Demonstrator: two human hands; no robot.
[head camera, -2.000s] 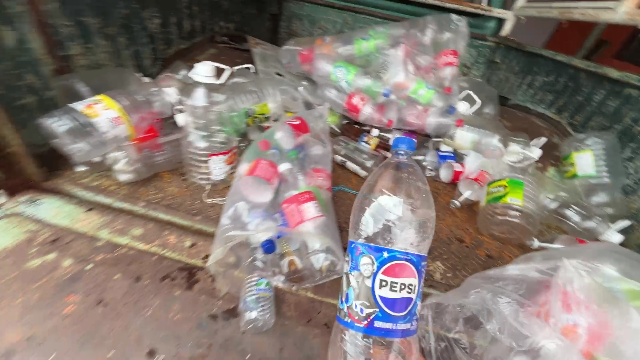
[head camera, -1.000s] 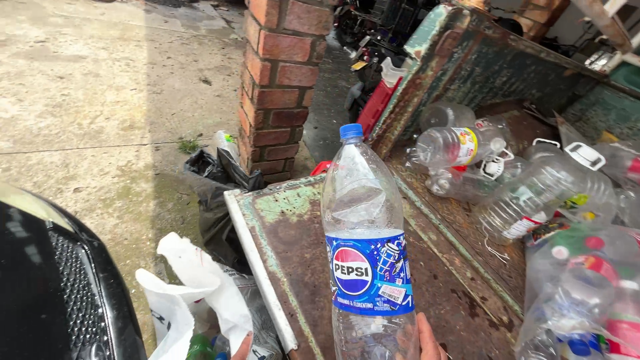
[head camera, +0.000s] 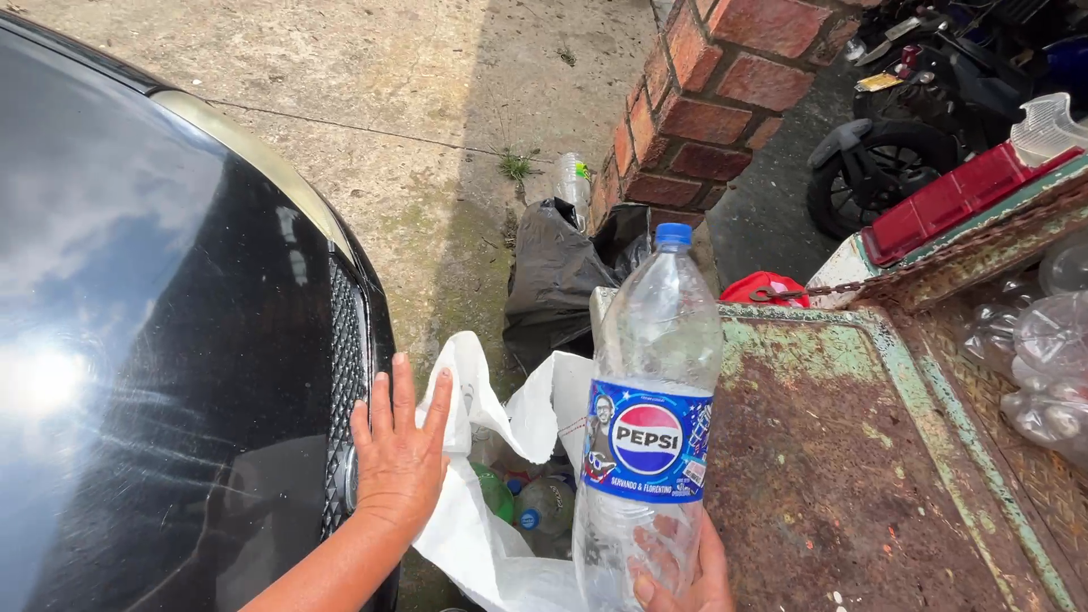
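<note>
My right hand (head camera: 693, 578) is closed around the lower part of an empty clear plastic Pepsi bottle (head camera: 650, 433), which stands upright with its blue cap on. My left hand (head camera: 401, 455) is spread with fingers apart, between the black car's grille (head camera: 347, 365) and the edge of a white sack (head camera: 480, 544). It holds nothing; whether it touches the sack I cannot tell. Inside the open sack lie several bottles, among them a green bottle (head camera: 493, 495) and a clear bottle with a blue cap (head camera: 546, 506).
A black car (head camera: 170, 340) fills the left. The rusty lowered tailgate (head camera: 816, 459) lies right, with plastic bottles (head camera: 1054, 340) beyond it. A black plastic bag (head camera: 552, 272) and a clear bottle (head camera: 574, 183) are by a brick pillar (head camera: 697, 110). A motorcycle (head camera: 892, 161) stands behind.
The view has swung left from the bottle-filled truck bed to the sack and car. The Pepsi bottle has stayed in view throughout. My left hand now shows fully, spread beside the sack.
</note>
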